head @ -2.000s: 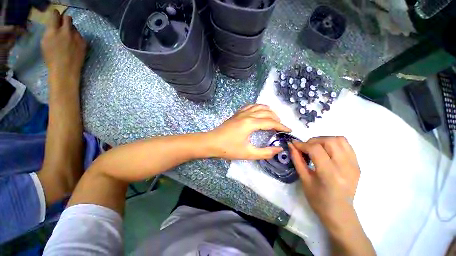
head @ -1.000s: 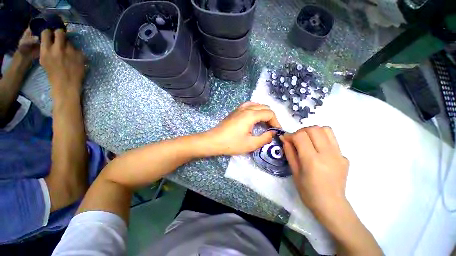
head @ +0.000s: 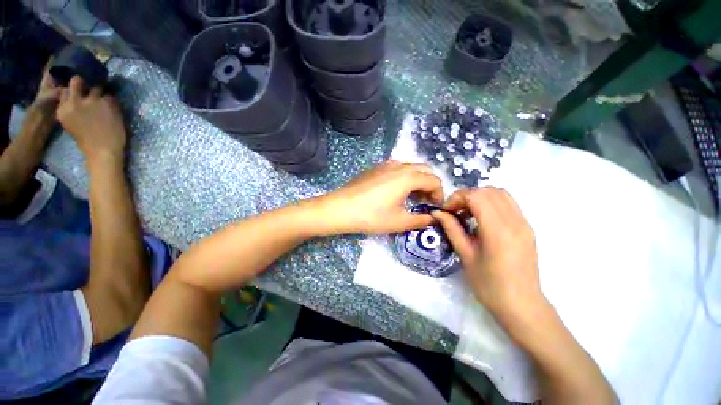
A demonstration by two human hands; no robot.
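A black housing (head: pixel 428 247) lies on the white foam sheet (head: pixel 609 229), its round central boss facing up. My left hand (head: pixel 393 198) grips the housing's far rim between thumb and fingers. My right hand (head: pixel 498 249) has its thumb and fingertips together at the same rim, close to my left fingertips. Whether a small insert is between the right fingertips is hidden. A pile of small dark inserts (head: pixel 457 141) with whitish ends lies just beyond my hands, partly on the foam sheet.
Stacked housings (head: pixel 269 130) stand on the bubble wrap (head: pixel 190 178) at the back left. A lone housing (head: pixel 480 49) stands at the back. A green post (head: pixel 632 67), a flat black slab (head: pixel 658 142) and a keyboard (head: pixel 700 130) are right. A neighbour's hands (head: pixel 91 119) hold a dark part.
The view has shifted a little. My right fingers have closed in toward my left fingertips at the housing's far rim. The neighbour's hands now hold a dark part.
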